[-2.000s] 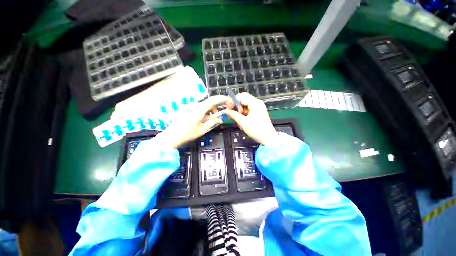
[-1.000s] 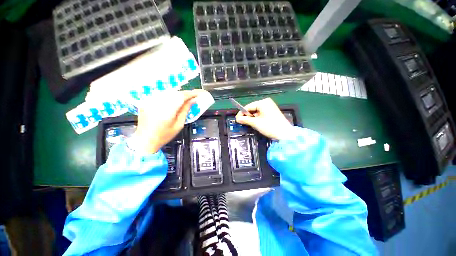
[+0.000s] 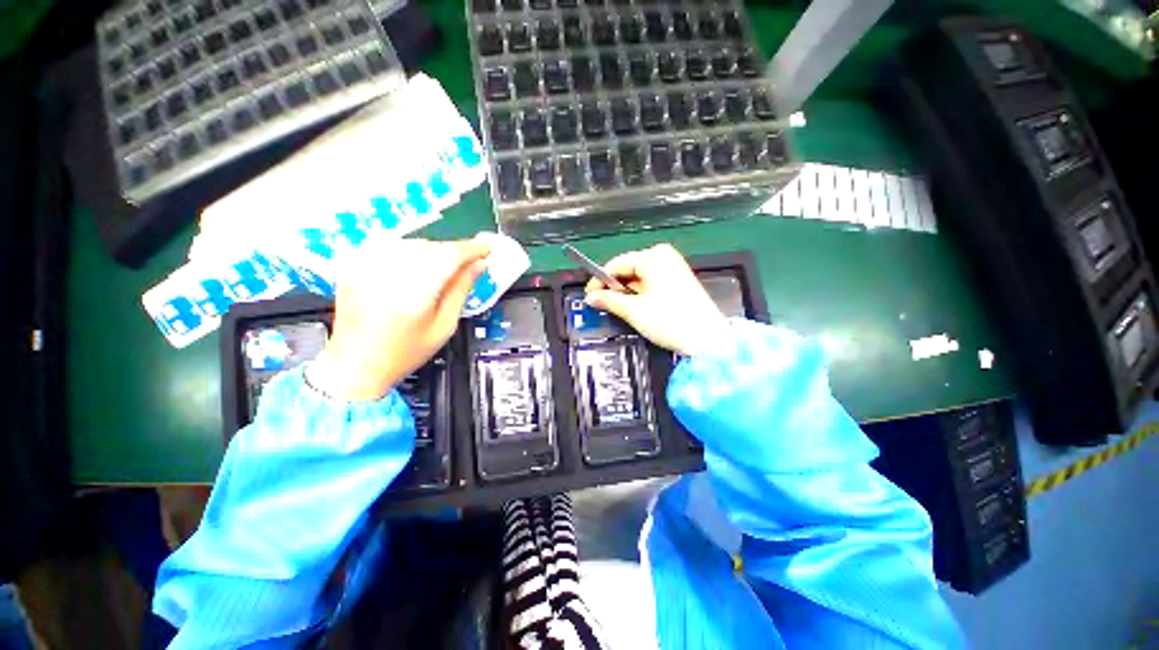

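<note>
My left hand (image 3: 397, 311) is closed on one end of a white sticker liner sheet with blue tabs (image 3: 378, 222), above the left part of the foam carrier tray (image 3: 515, 489). A blue tab shows on the end of the sheet beside my fingers. My right hand (image 3: 651, 295) holds thin grey tweezers (image 3: 591, 267), tip pointing up and left, over the top edge of the tray. Dark phone housings with pale printed blocks (image 3: 512, 396) lie in the tray slots; some show blue at their tops. My left hand and sleeve partly hide the left slots.
A tall clear blister tray stack (image 3: 636, 114) stands behind the work tray. Another blister tray (image 3: 248, 89) lies on black foam at back left. A white label strip (image 3: 858, 197) lies near the pale metal post (image 3: 826, 48). Stacked foam trays (image 3: 1042, 241) stand at right; white scraps (image 3: 934, 347) lie nearby.
My hands were together above the tray and have parted. My left hand has moved left and down and now holds the liner sheet. The view has shifted, so the blister stack appears higher.
</note>
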